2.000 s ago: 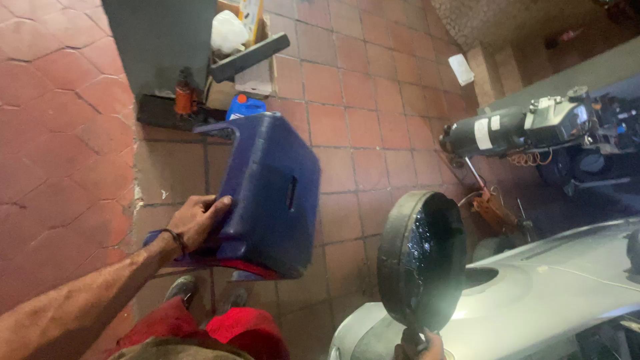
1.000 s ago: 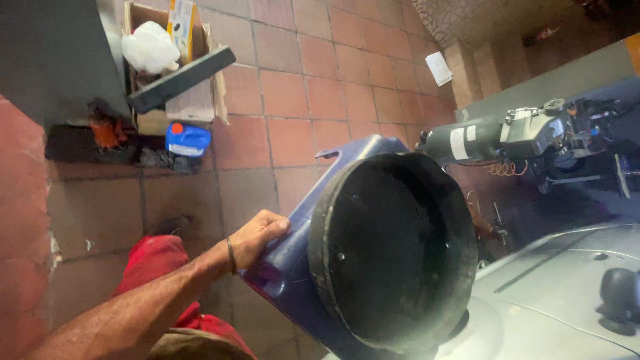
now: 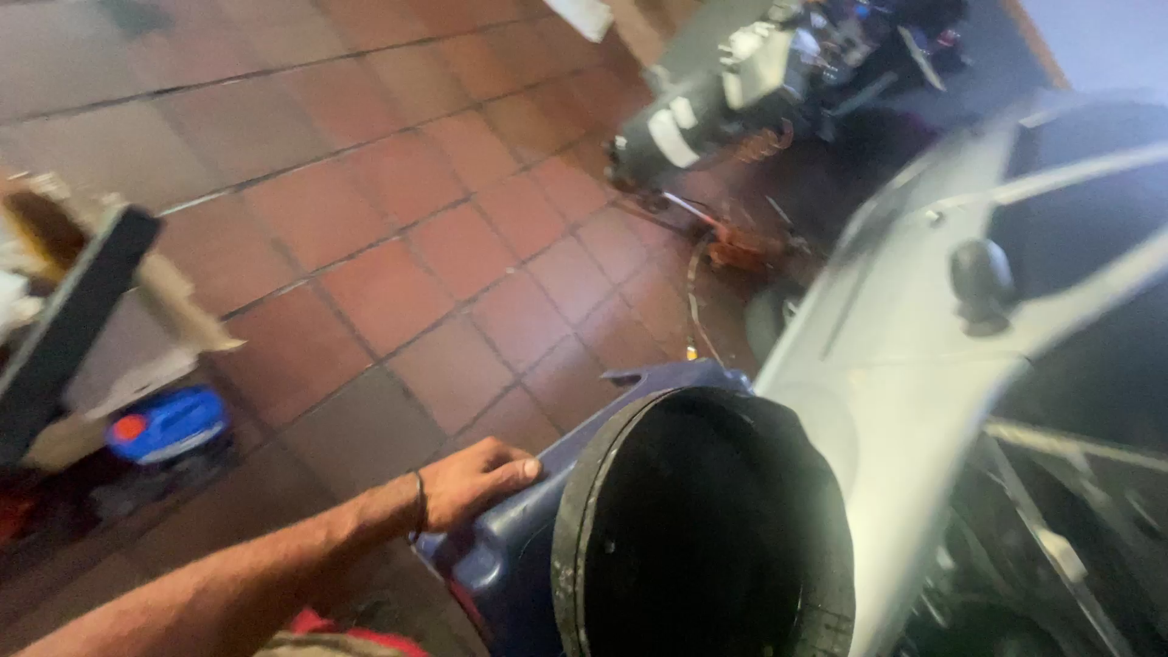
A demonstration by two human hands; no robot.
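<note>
With its fingers over the rim, my left hand (image 3: 484, 479) grips a dark blue plastic container (image 3: 520, 538) at the lower middle. A round black pan (image 3: 593, 511) with a dirty rim is in front of the container and hides much of it. The pan's inside is dark, and its lower edge runs out of the frame. My right hand is not in view. A light-coloured car (image 3: 876, 392) with its engine bay exposed stands just right of the pan.
An air compressor (image 3: 675, 132) stands beyond, with an orange tool (image 3: 744, 246) and a hose on the tiled floor (image 3: 411, 274) near it. At the left lie a blue plastic jug (image 3: 169, 424) with a red cap, a cardboard box (image 3: 182, 310) and a dark bar (image 3: 78, 319).
Two seconds ago the pan was apart from the blue container, with my right hand at its edge; now it overlaps the container in view. My right hand has left the view. The view has turned.
</note>
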